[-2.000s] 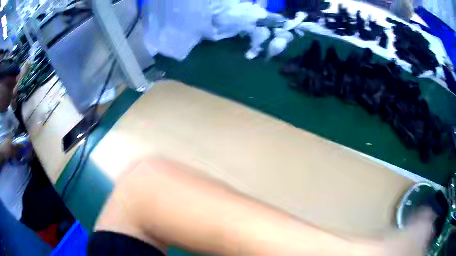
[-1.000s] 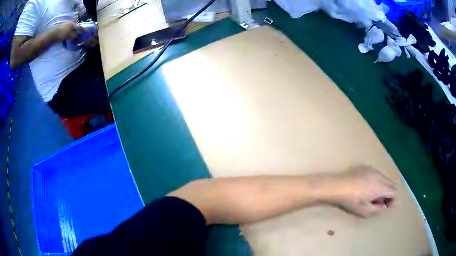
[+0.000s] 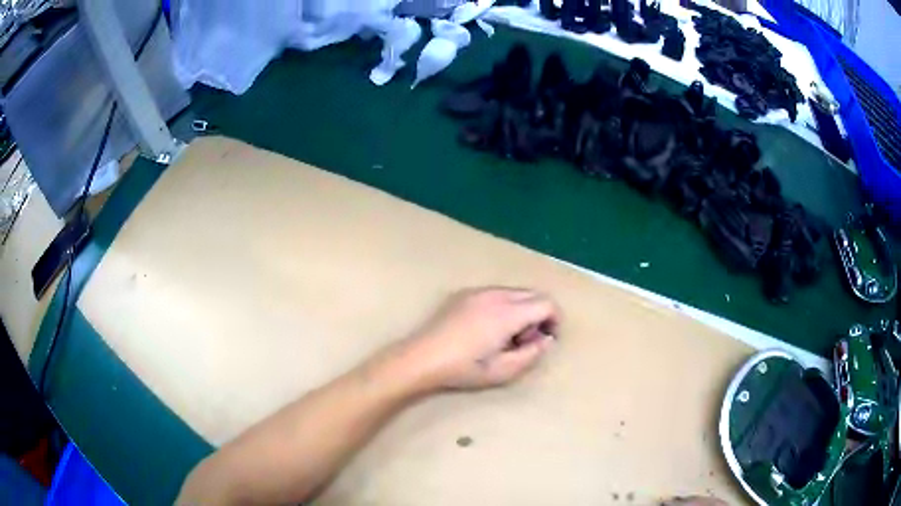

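Observation:
My left hand (image 3: 494, 338) reaches in from the lower left and rests on or just above the tan cardboard sheet (image 3: 296, 267), fingers curled. A small dark spot shows between the fingers; I cannot tell whether it is a part or shadow. A green car body shell (image 3: 732, 415) with a pale rim and black cabin floor lies at the lower right, apart from my left hand. A sliver of skin at the bottom edge, likely my right hand (image 3: 695, 502), is almost wholly cut off.
More green car bodies stand at the right edge, one nearer (image 3: 860, 380) and one farther back (image 3: 864, 259). A long pile of black parts (image 3: 652, 148) lies on the green bench top (image 3: 395, 163). White plastic wrapping (image 3: 247, 40) is at the back, a phone (image 3: 59, 255) and cable at the left.
The view has swung back right from the seated co-worker and blue bin. My left hand remains curled over the cardboard. The open car body at lower right is back in view.

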